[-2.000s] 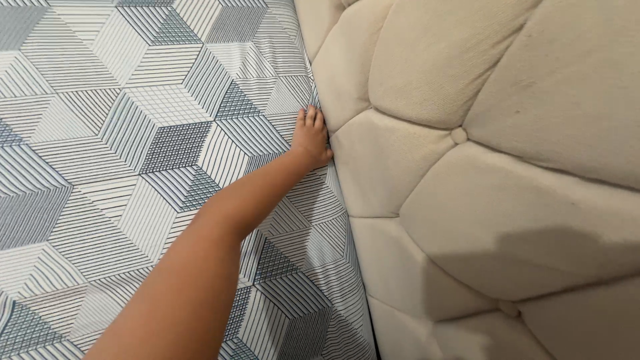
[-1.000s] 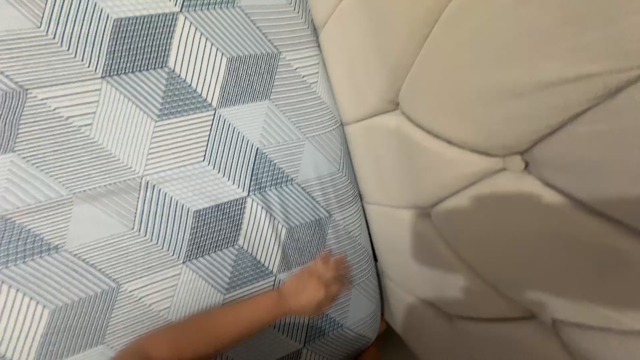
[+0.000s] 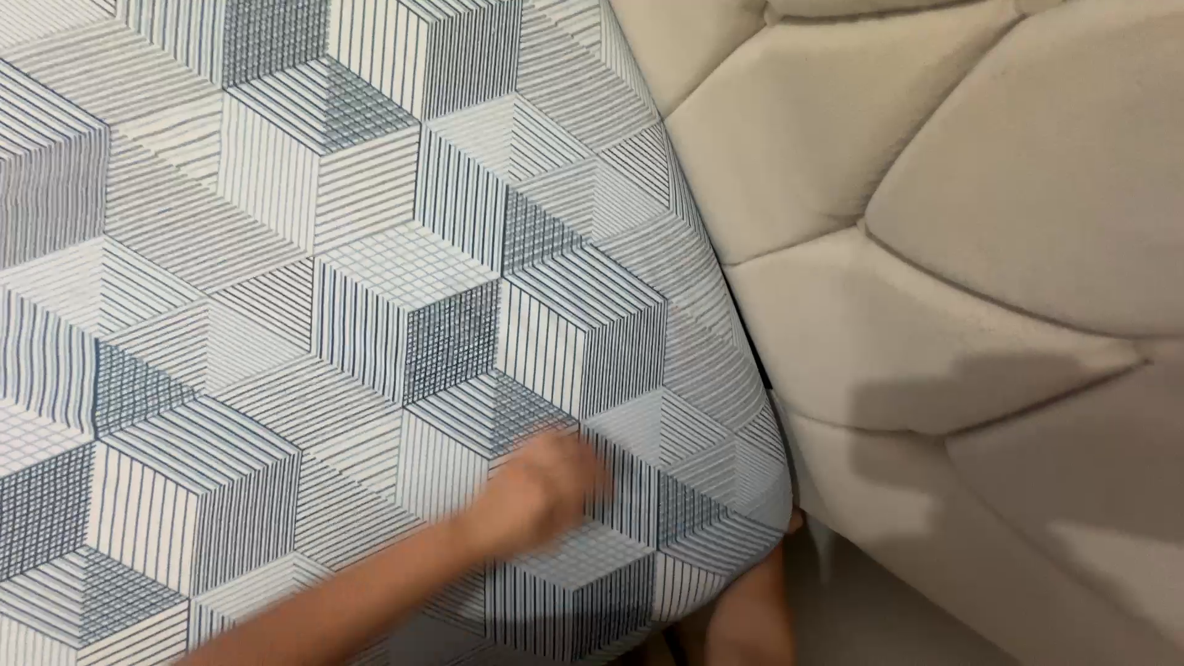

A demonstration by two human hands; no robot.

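Note:
A fitted sheet (image 3: 361, 305) with a grey, blue and white geometric print covers a mattress. My left hand (image 3: 546, 486), blurred, is over the sheet near the mattress corner, its fingers looking curled; whether they touch the fabric is unclear. At the lower right, my right hand (image 3: 763, 592) is at the rounded corner, partly hidden beneath the sheet-covered edge. A bit of its fingers shows beside the corner, but their grip cannot be made out.
A beige padded headboard (image 3: 999, 213) with deep seams stands along the mattress's right side. A narrow dark gap runs between them near the corner. Shadows fall across the headboard's lower part.
My left hand was flat at the mattress edge by the headboard two seconds ago; it has come away from that edge. My right hand now shows at the corner. The view has shifted closer to the corner.

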